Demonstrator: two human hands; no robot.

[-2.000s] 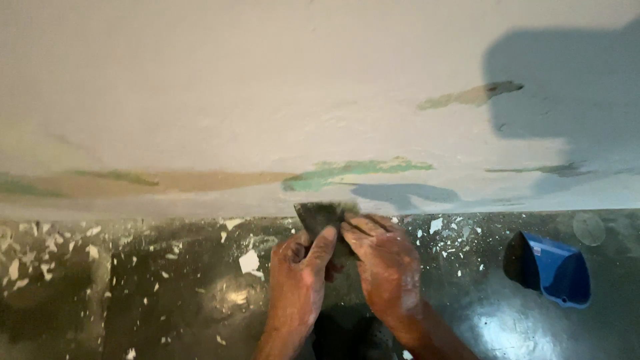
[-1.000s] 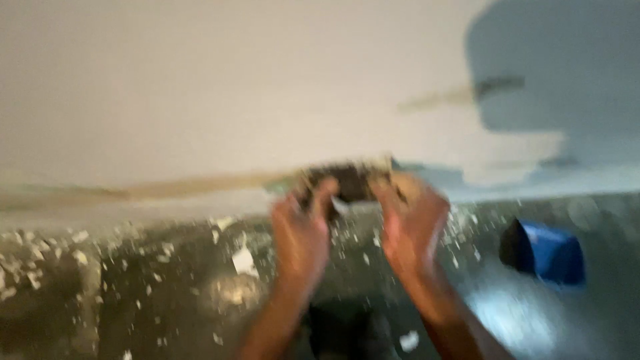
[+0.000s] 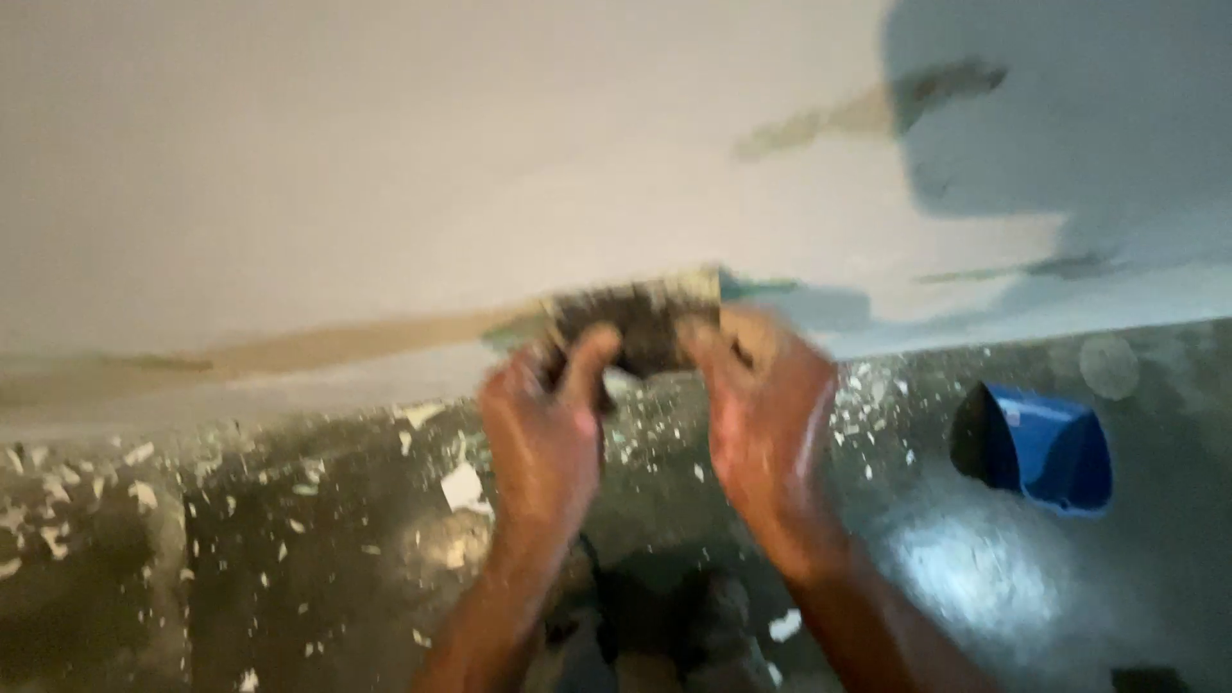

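Note:
Between my two hands is a dark, worn, flat piece (image 3: 640, 322) with a pale upper edge, perhaps sandpaper or a scraper blade; blur hides which. It lies against the foot of a pale wall (image 3: 385, 173), over a green and tan patch. My left hand (image 3: 549, 414) grips its left end, thumb on the face. The right end is pinched by my right hand (image 3: 765, 404), thumb also in front. Green paint (image 3: 760, 287) shows just beyond its right edge.
White paint flakes (image 3: 465, 488) litter the dark floor (image 3: 337, 577) along the wall. A blue plastic container (image 3: 1054, 448) lies on the floor at the right. Higher on the wall is a brown and green bare patch (image 3: 876, 111). Shadows fall across the wall's right side.
Two seconds ago both hands held the dark piece lower, tilted, at the wall's base. It has moved up against the wall, spread between my hands, which are farther apart.

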